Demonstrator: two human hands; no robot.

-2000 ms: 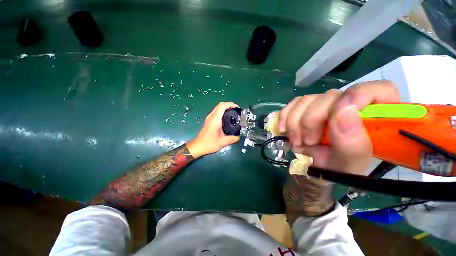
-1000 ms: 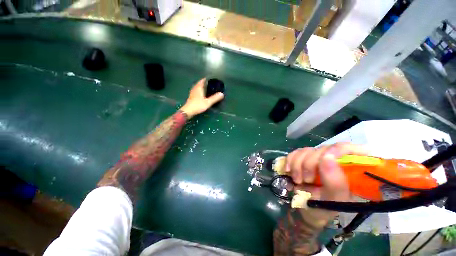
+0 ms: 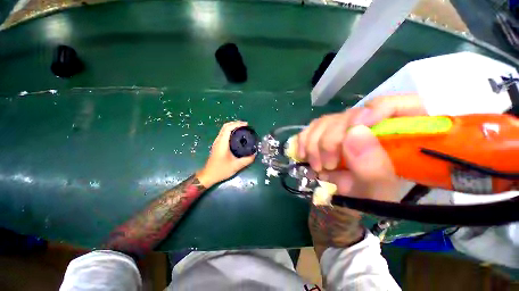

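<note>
My left hand (image 3: 222, 156) holds a black cylindrical housing (image 3: 243, 142) above the green belt, its round end with a central hole facing up. My right hand (image 3: 353, 148) grips the orange electric screwdriver (image 3: 438, 145) with its yellow-green strip. The silver screwdriver nose (image 3: 273, 152) points left and is right beside the housing; I cannot tell if they touch. A clear tube curves over the nose. A cream tape wrap (image 3: 324, 193) and a thick black cable (image 3: 410, 210) run below the tool.
Black housings lie on the far part of the green belt (image 3: 114, 125), at left (image 3: 66, 61), in the middle (image 3: 231, 62) and behind the white post (image 3: 364, 51). Tiny silver specks (image 3: 185, 116) are scattered beyond my left hand. A white box (image 3: 449, 85) stands at right.
My left hand, which was reaching to a housing on the far belt a second ago, has come back with a housing to the screwdriver nose. The camera view has shifted.
</note>
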